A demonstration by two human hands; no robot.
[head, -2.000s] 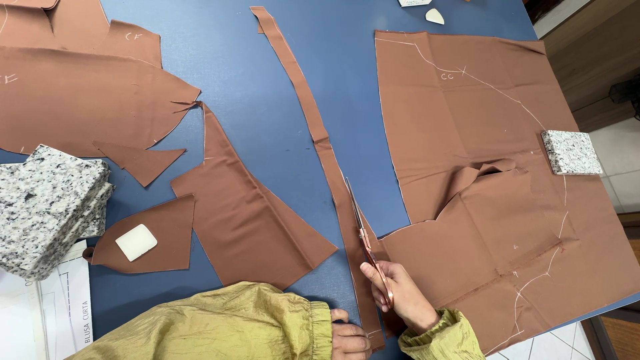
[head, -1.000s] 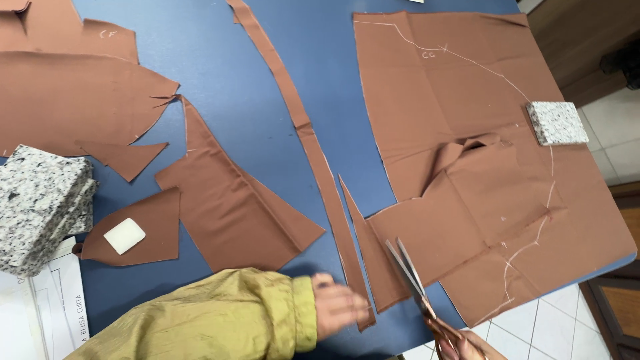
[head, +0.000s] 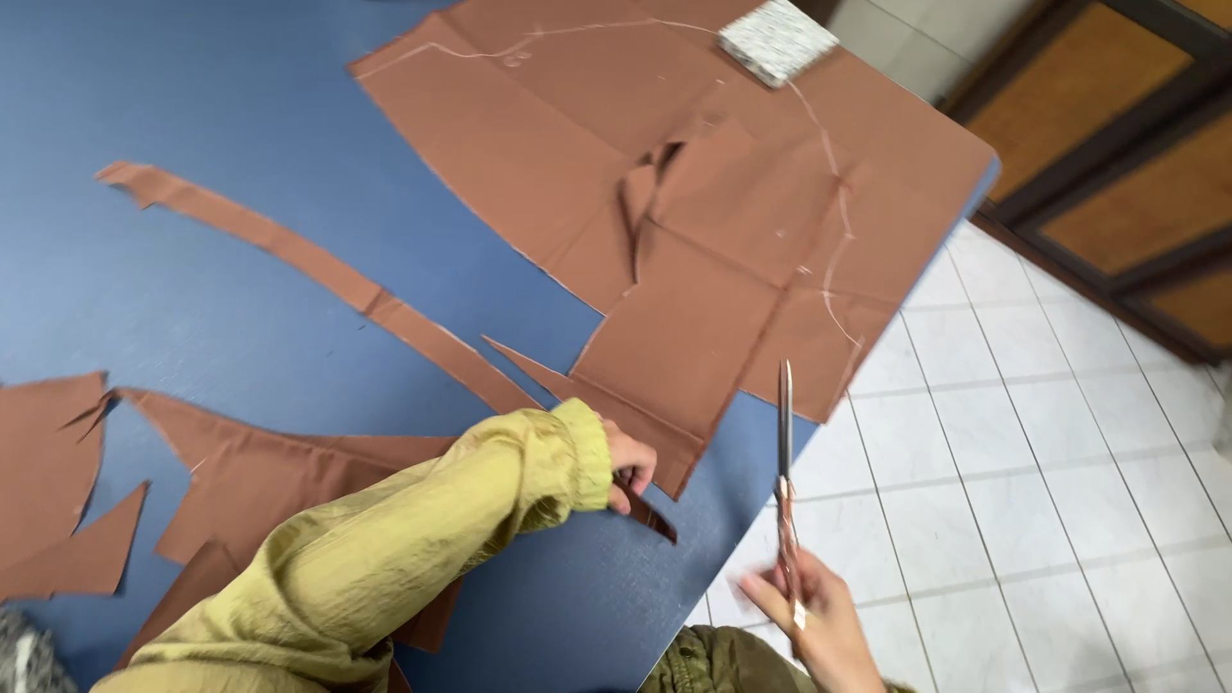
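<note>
My left hand [head: 630,464], in a yellow-green sleeve, pinches the near end of a long narrow brown fabric strip [head: 318,265] on the blue table. A pointed brown offcut [head: 616,409] lies just beyond that hand, against the large brown fabric [head: 731,337], which bears white chalk lines. My right hand [head: 813,606] grips the handles of metal fabric scissors [head: 786,423], held up past the table's edge with the blades pointing away and nearly together. More cut brown fabric pieces [head: 250,462] lie at the left, partly under my left sleeve.
A speckled stone block [head: 778,40] rests on the far part of the large fabric. Part of another block [head: 29,654] shows at the lower left. The blue table [head: 549,597] ends at a diagonal edge, with white floor tiles [head: 924,481] and wooden furniture [head: 1107,135] beyond.
The scissors, which were at the strip and then over the offcut, are now off the table's edge. My left hand lay flat near the strip's end and now pinches it. The view has turned right.
</note>
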